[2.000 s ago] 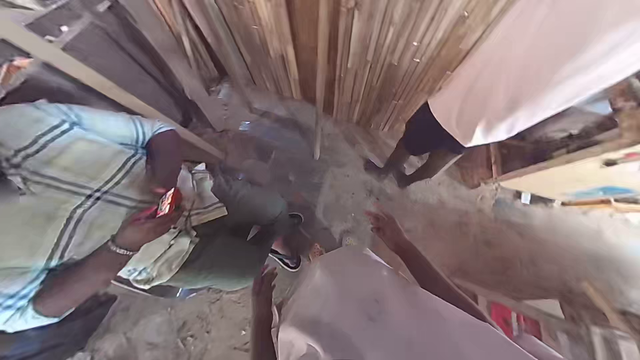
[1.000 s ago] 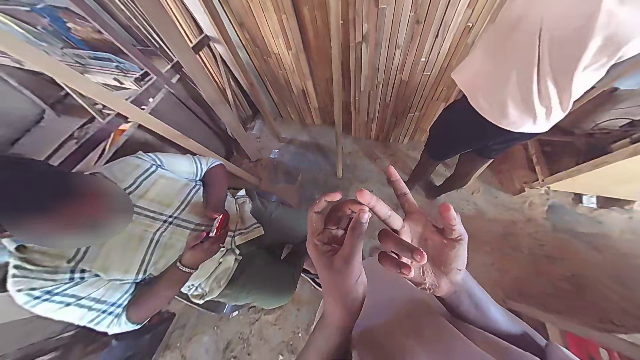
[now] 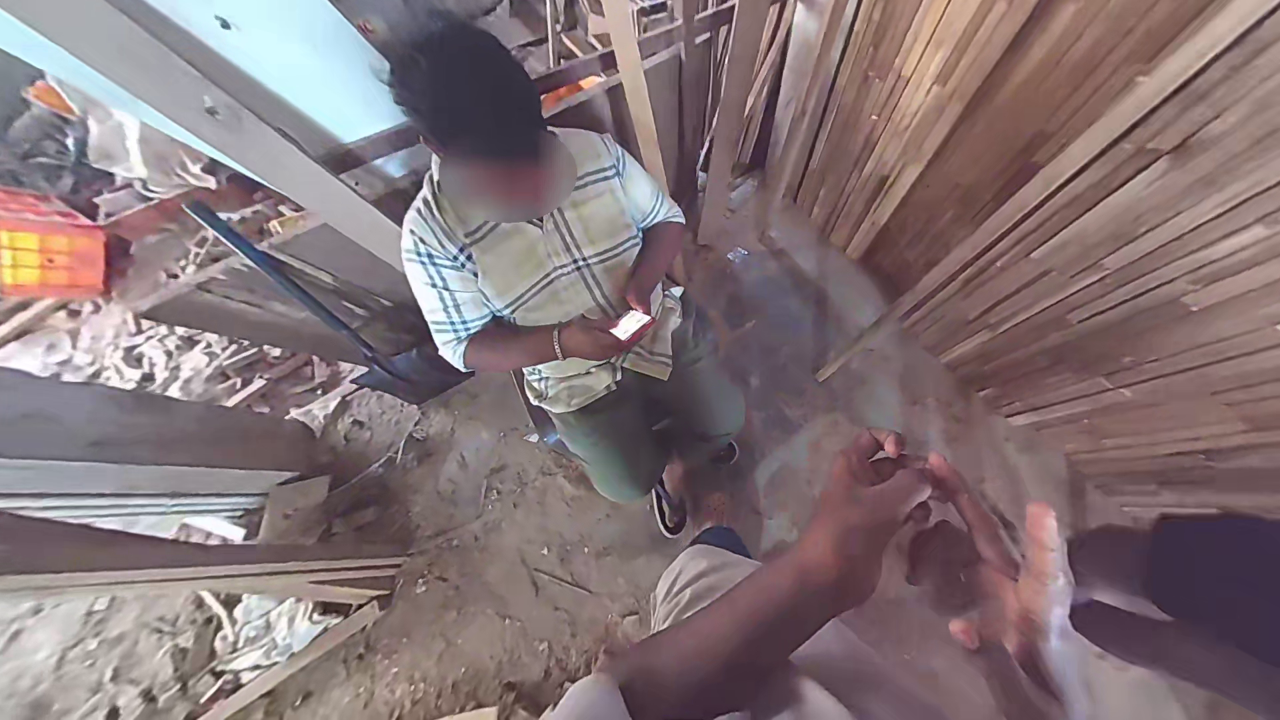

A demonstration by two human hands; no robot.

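My left hand [image 3: 868,510] is raised at the lower right of the head view, its fingers bent and touching the fingertips of my right hand. My right hand [image 3: 1000,580] is spread, with some fingers extended and others curled; it is partly blurred. No object shows in either hand. Across from me a person in a checked shirt [image 3: 560,260] holds a small red device with a lit screen [image 3: 632,325] in both hands.
Long wooden strips [image 3: 1100,220] line the right side. A shovel [image 3: 410,375] leans at the left near wooden beams [image 3: 140,440]. An orange crate [image 3: 50,245] lies at the far left. Another person's dark shorts [image 3: 1215,580] show at the right edge.
My hands have come up from apart and low to touching at the fingers. The view has swung left toward the person in the checked shirt.
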